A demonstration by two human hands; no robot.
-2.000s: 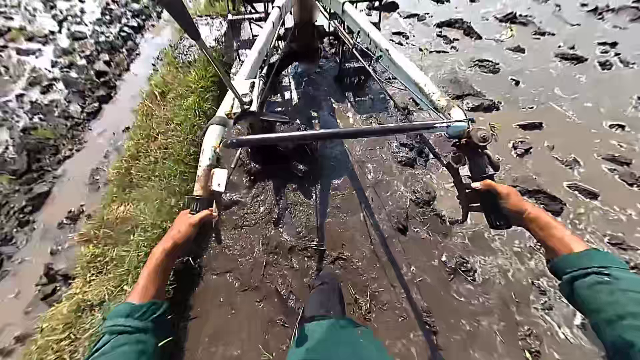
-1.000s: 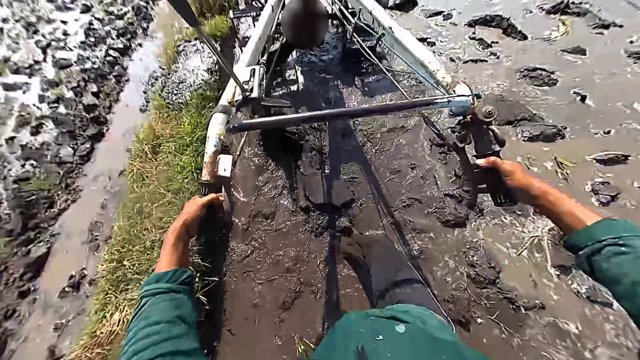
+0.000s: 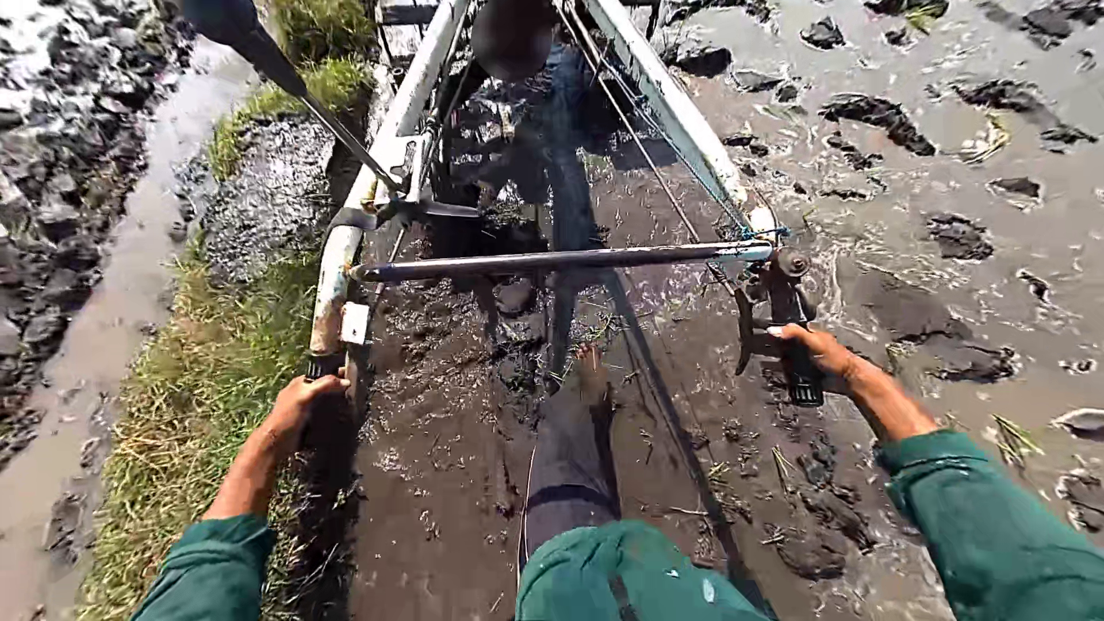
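Observation:
The pale, worn handlebar frame point(image 3: 696, 138) of a walk-behind tiller stretches ahead over wet mud. My left hand point(image 3: 302, 398) is closed around the black grip at the end of the left bar point(image 3: 332, 285), beside a small white plate point(image 3: 354, 323). My right hand point(image 3: 819, 354) holds the black right grip point(image 3: 802, 379), with a lever point(image 3: 743, 332) hanging just inside it. Between the two bars runs a dark metal crossbar point(image 3: 552, 260). Cables point(image 3: 638, 142) follow the right bar. A long lever rod point(image 3: 332, 125) with a dark knob rises from the left bar.
A grassy bank point(image 3: 216, 371) lies along the left, with a strip of muddy water point(image 3: 103, 336) and dark clods point(image 3: 60, 172) beyond it. Churned, flooded mud point(image 3: 906, 198) spreads on the right. My bare, muddy foot point(image 3: 589, 375) is on the mud below the crossbar.
The frame and both hands have moved forward along the bank over the mud. My leg has swung forward below the crossbar. Both hands keep their hold on the grips.

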